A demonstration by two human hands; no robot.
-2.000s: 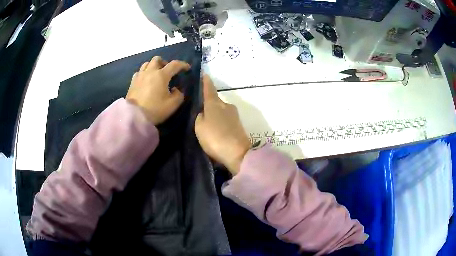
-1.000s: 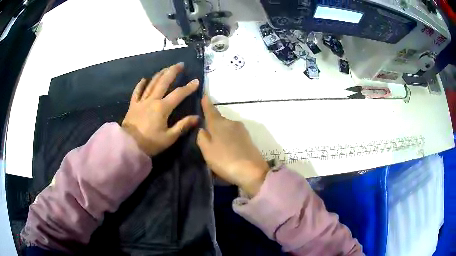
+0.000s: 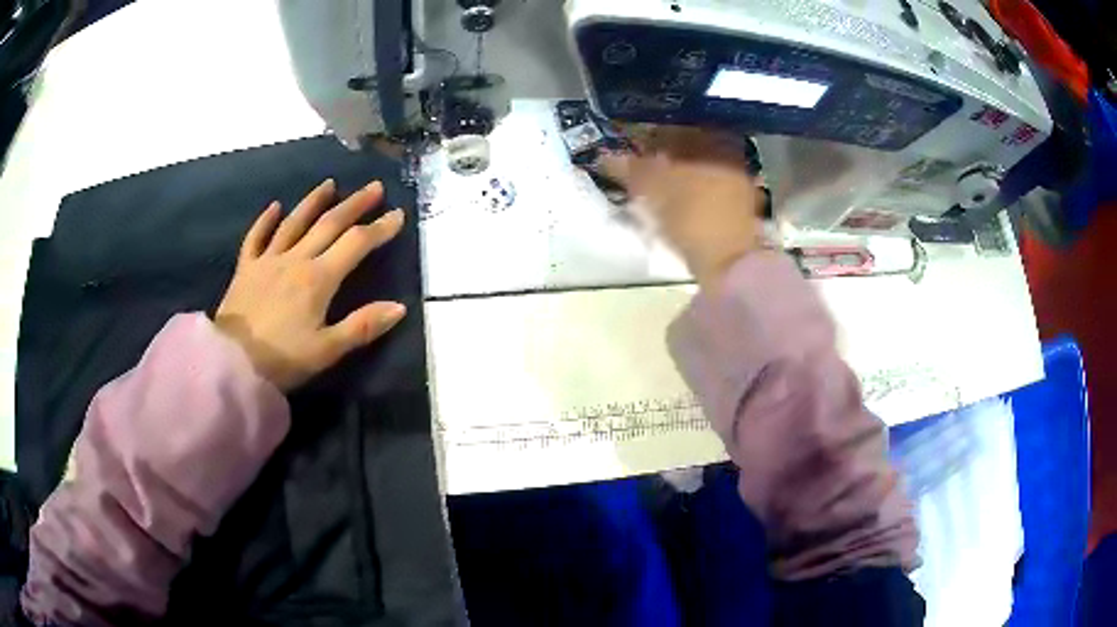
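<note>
A black bag panel (image 3: 355, 429) lies on the white table at the left, its right edge running up to the needle area and its lower part past the table's front edge. My left hand (image 3: 300, 282) lies flat on the panel with fingers spread. My right hand (image 3: 692, 190) is blurred and reaches over the pile of small woven labels (image 3: 586, 137) under the machine arm; its fingertips are at the pile, and whether it grips a label cannot be told. The presser foot area (image 3: 423, 153) is at the panel's top right corner.
The sewing machine (image 3: 845, 153) with a lit control panel (image 3: 766, 88) spans the top. Thread snips (image 3: 839, 260) lie right of my right wrist. A printed ruler (image 3: 613, 423) runs along the table's front. A blue bin (image 3: 1053, 453) with white sheets (image 3: 968, 490) stands at the lower right.
My right hand has left the panel's edge and moved up and right to the labels. My left hand stays on the panel, fingers spread. The view has shifted, so the machine shows more fully.
</note>
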